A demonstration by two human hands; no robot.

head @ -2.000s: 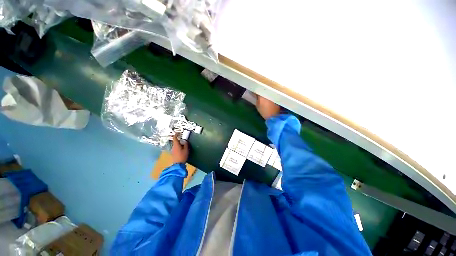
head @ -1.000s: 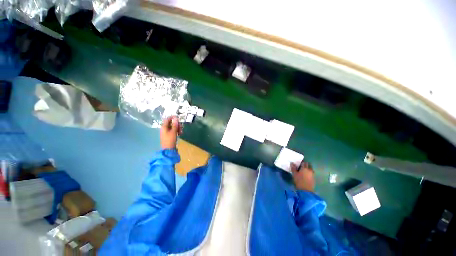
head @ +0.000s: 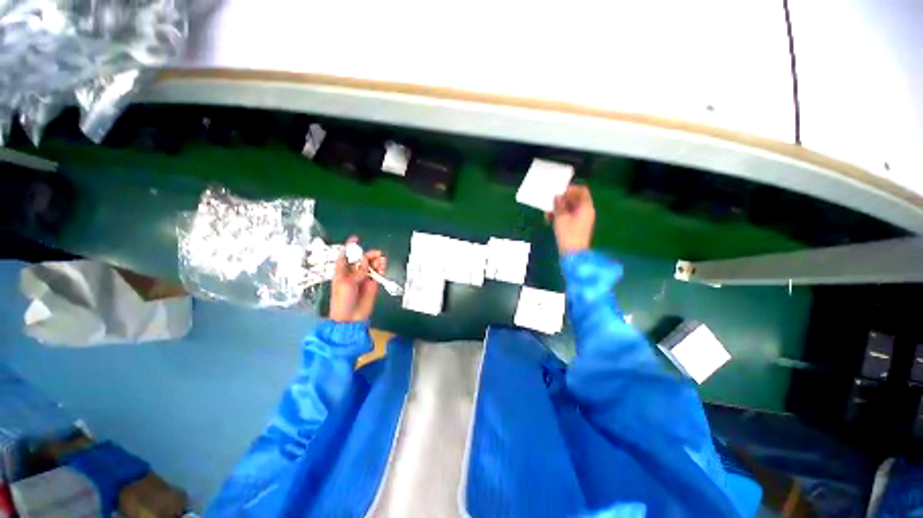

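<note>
My right hand holds a white leaflet by its lower right corner, at the row of black boxes under the shelf edge. My left hand holds a small white accessory with a thin tail, at the right end of the clear poly bag. White pieces spill from that end of the bag. Several white leaflets lie touching in front of me, and one more leaflet lies apart to their right. Two black boxes carry small white pieces.
The leaflet stack stands at the right of the green bench. A grey bar extends over the bench at right. Clear bags lie on the white shelf. A crumpled white sack and cartons are at left.
My right hand has moved from the near leaflets up to the black box row with a leaflet. My left hand now holds an accessory just off the bag's end. The view has shifted.
</note>
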